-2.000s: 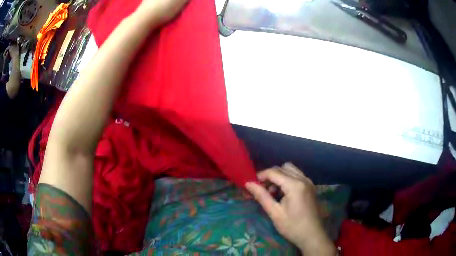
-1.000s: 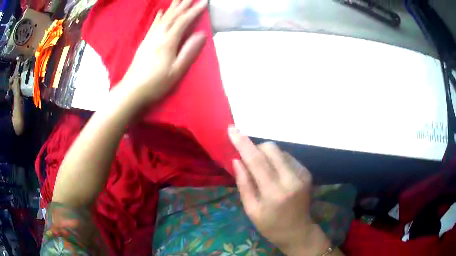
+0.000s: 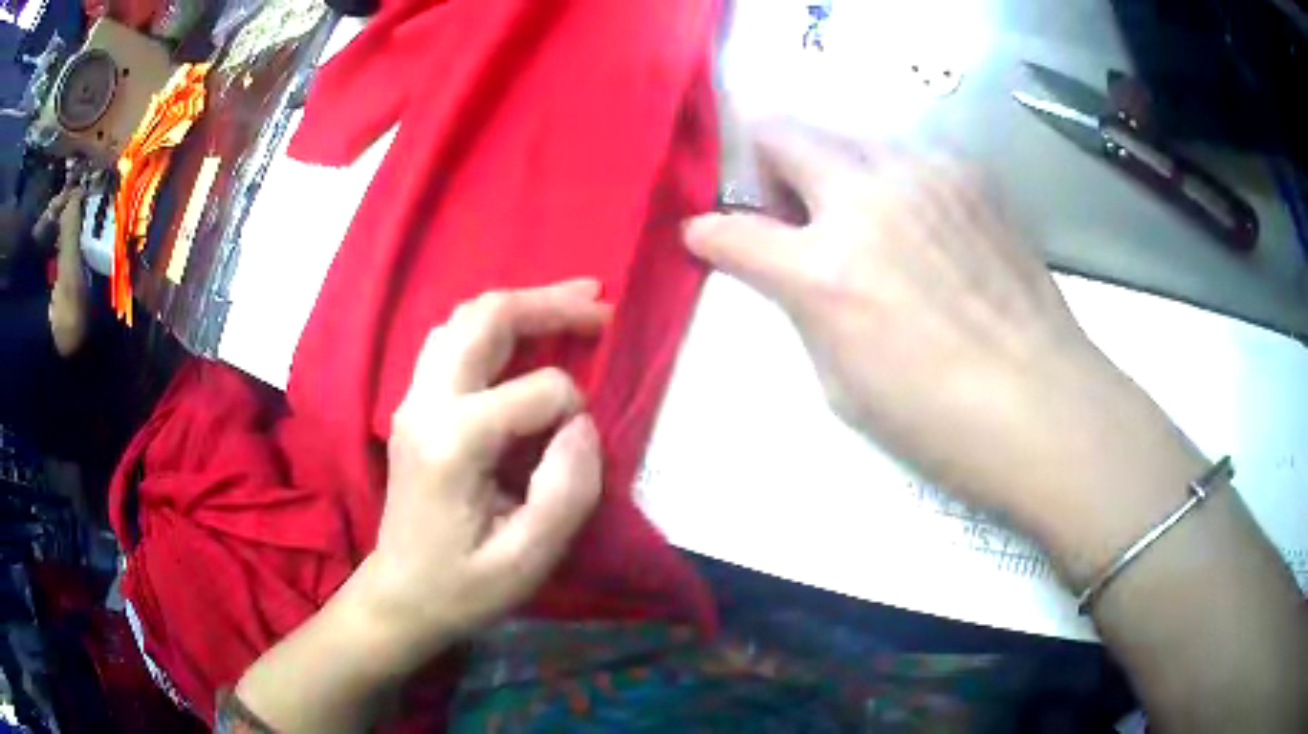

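The bright red garment panel runs from the top edge down over the table's front edge, with a darker folded strip along its right side. My left hand lies on the panel with curled fingers, fingertips at the fold; whether cloth is pinched in them is unclear. My right hand is slightly blurred above the table at the panel's right edge. Its thumb tip touches or nearly touches the cloth, and thumb and forefinger are apart.
Dark-handled thread snips lie on the grey machine bed at upper right. The white table has ruler markings. Crumpled red cloth hangs at lower left. Orange strips and plastic-wrapped material are at far left, beside another person's arm.
My right hand has moved from the panel's lower corner up to its right edge by the machine bed. My left hand has moved down the cloth and curled. The panel has shifted and its right side is folded.
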